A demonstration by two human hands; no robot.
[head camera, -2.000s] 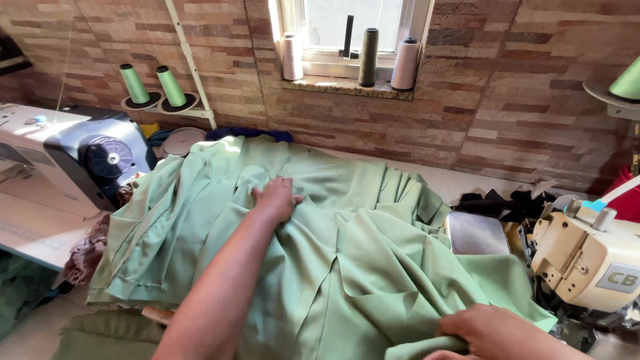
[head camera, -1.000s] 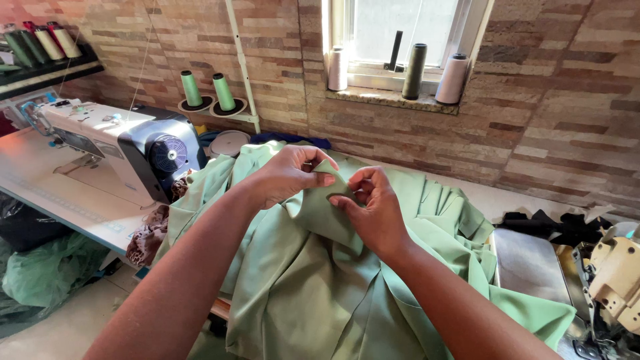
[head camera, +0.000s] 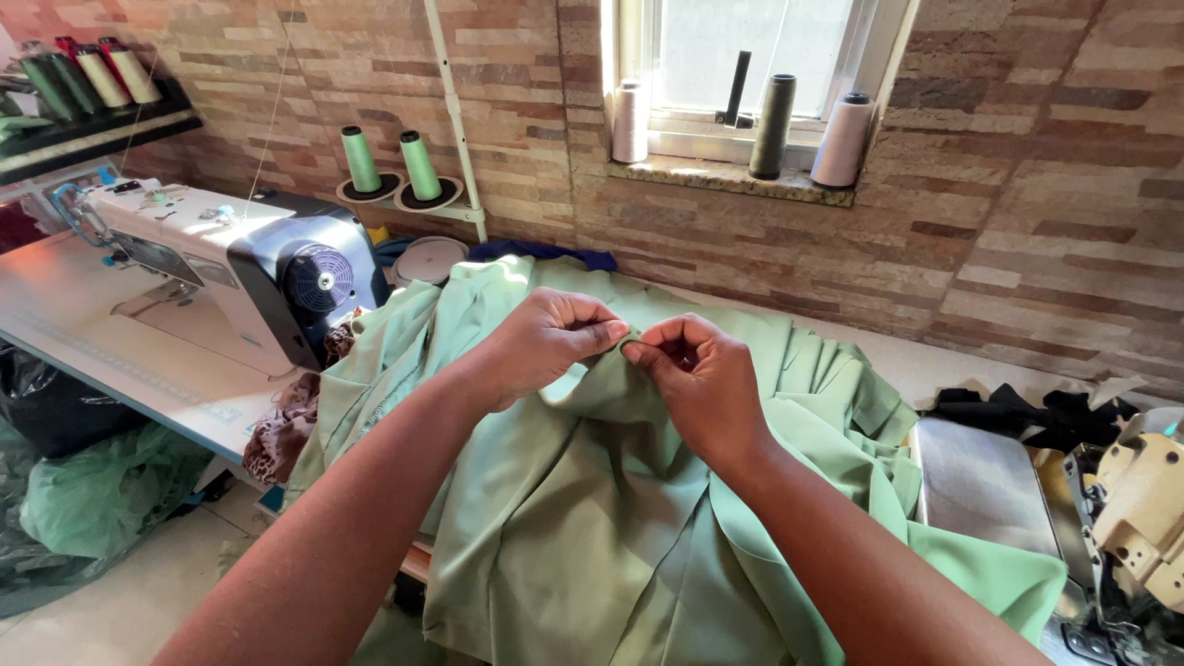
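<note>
A large heap of light green fabric (head camera: 573, 462) lies in folds across the middle of the work surface and hangs down at the front. Near the centre, my left hand (head camera: 555, 342) pinches an edge of this fabric between thumb and fingers. Close beside it on the right, my right hand (head camera: 698, 379) pinches the same edge, the fingertips almost touching. Between both hands the edge is raised, and the cloth drapes below them. Part of the fabric is hidden behind my forearms.
A white and dark sewing machine (head camera: 231, 268) stands at the left. At the right are a metal plate (head camera: 985, 481) and a cream-coloured machine (head camera: 1147, 509). Green thread cones (head camera: 421, 166) stand behind, with more cones (head camera: 772, 129) on the window sill. A plastic bag (head camera: 102, 490) lies low at the left.
Two seconds ago my hands were apart on the fabric; they came together and lifted an edge. Since one second ago the raised piece between them has become smaller. The view has shifted left.
</note>
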